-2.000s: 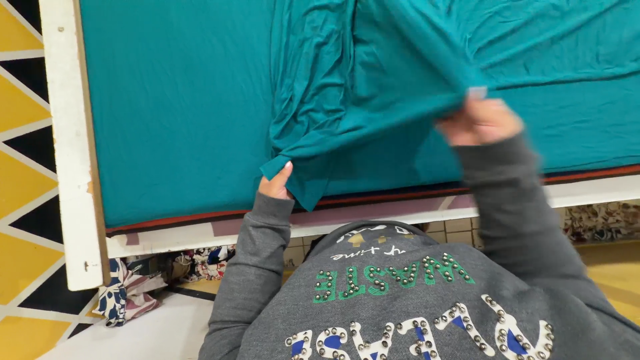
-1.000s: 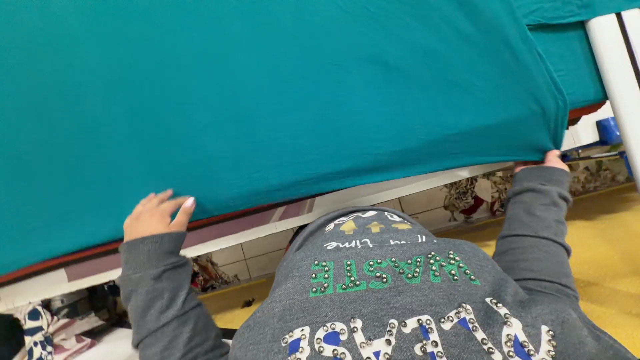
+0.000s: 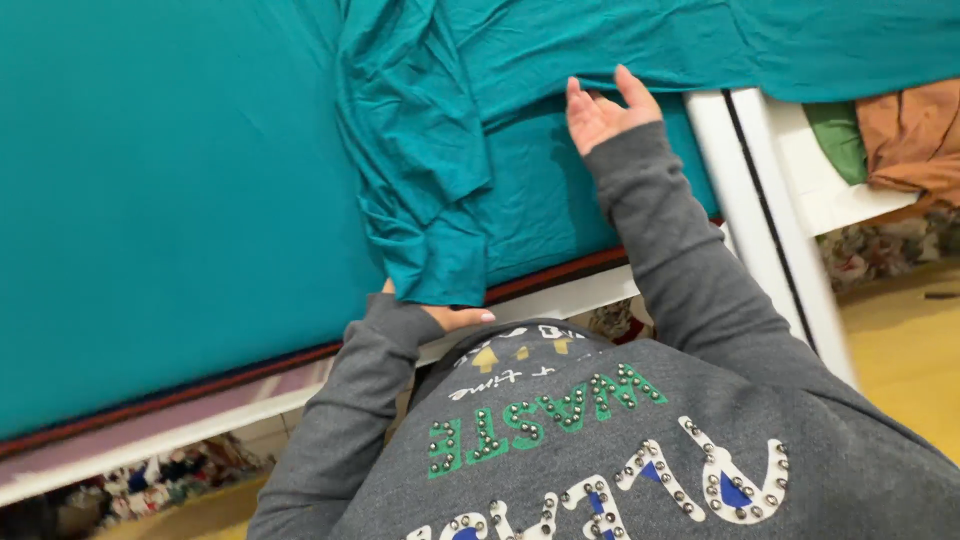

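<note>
Teal fabric (image 3: 172, 180) lies in stacked layers on a table, smooth at the left. A gathered, wrinkled fold of the top teal layer (image 3: 420, 150) runs down to the near edge. My left hand (image 3: 457, 316) is at that edge, partly under the end of the fold; the thumb shows and the other fingers are mostly hidden, so its hold cannot be told. My right hand (image 3: 607, 112) is palm up with fingers apart, at the near edge of the top layer at the upper right, holding nothing visible.
Dark red and dark fabric layers (image 3: 555, 276) show below the teal at the edge. A white rail with a black line (image 3: 772, 202) crosses at the right. Beyond it lie brown cloth (image 3: 911, 142) and green cloth (image 3: 836, 139). Patterned scraps (image 3: 172, 476) sit beneath the table.
The top teal layer, spread smooth between my hands a second ago, is now gathered near my left hand. My right hand has let go of the fabric edge. The view has shifted.
</note>
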